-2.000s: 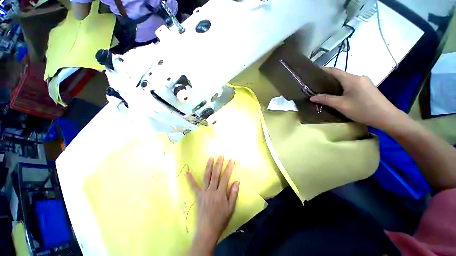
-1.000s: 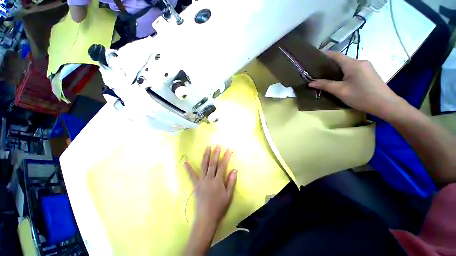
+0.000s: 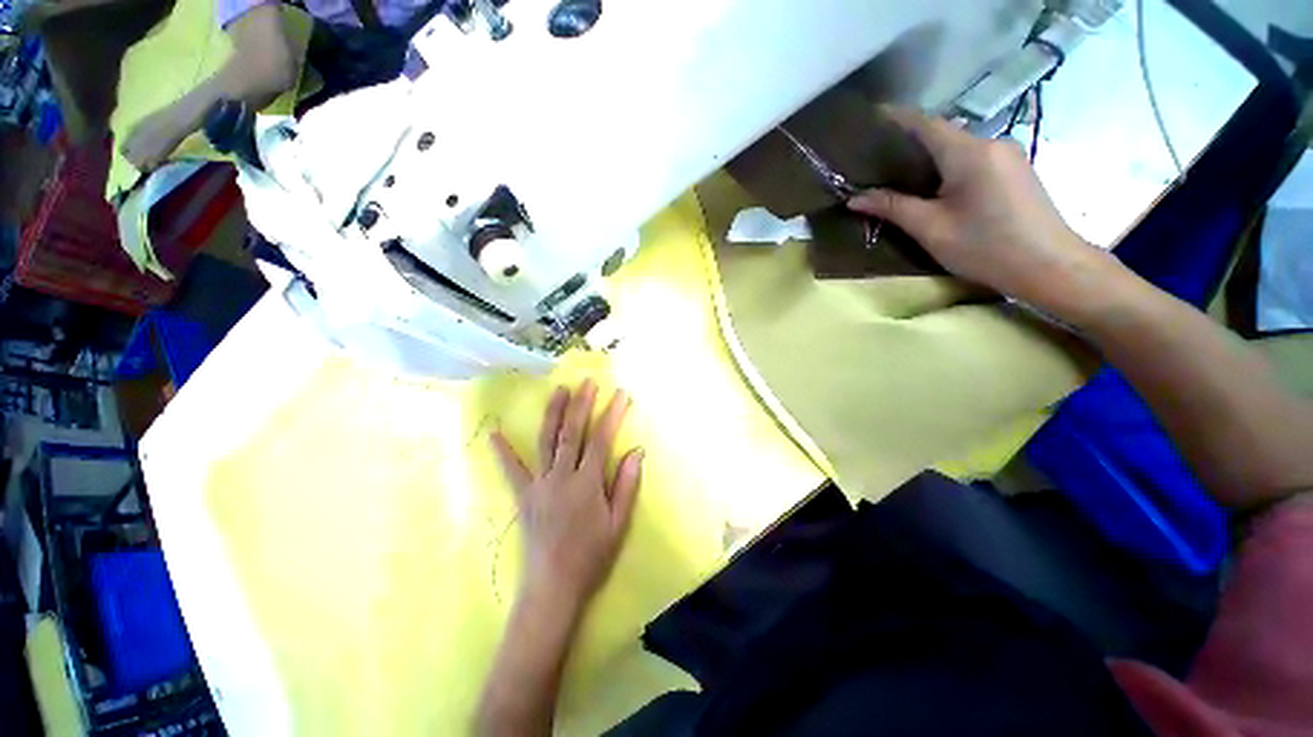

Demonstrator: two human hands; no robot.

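Note:
A large yellow panel (image 3: 346, 533) lies over the white table, with thin dark threads on it. My left hand (image 3: 569, 497) rests flat on it with fingers spread, just in front of the needle area. My right hand (image 3: 986, 202) grips the edge of a dark brown zipper panel (image 3: 878, 256), thumb on top near the metal zipper. A khaki panel (image 3: 907, 382) joins the yellow one along a pale raised seam edge (image 3: 749, 377). The white sewing machine (image 3: 576, 144) crosses above; its presser foot is hard to make out in the glare.
A person's arm (image 3: 238, 79) holds another yellow piece at the upper left. Red crates (image 3: 87, 238) and a blue crate (image 3: 137, 619) stand left of the table. Blue material (image 3: 1138, 468) hangs under my right forearm. A cable lies at the upper right.
The panels and both my hands have shifted forward, toward the machine and slightly left in view. The dark apron shows more at the table edge. The other person's arm has reached across their yellow piece.

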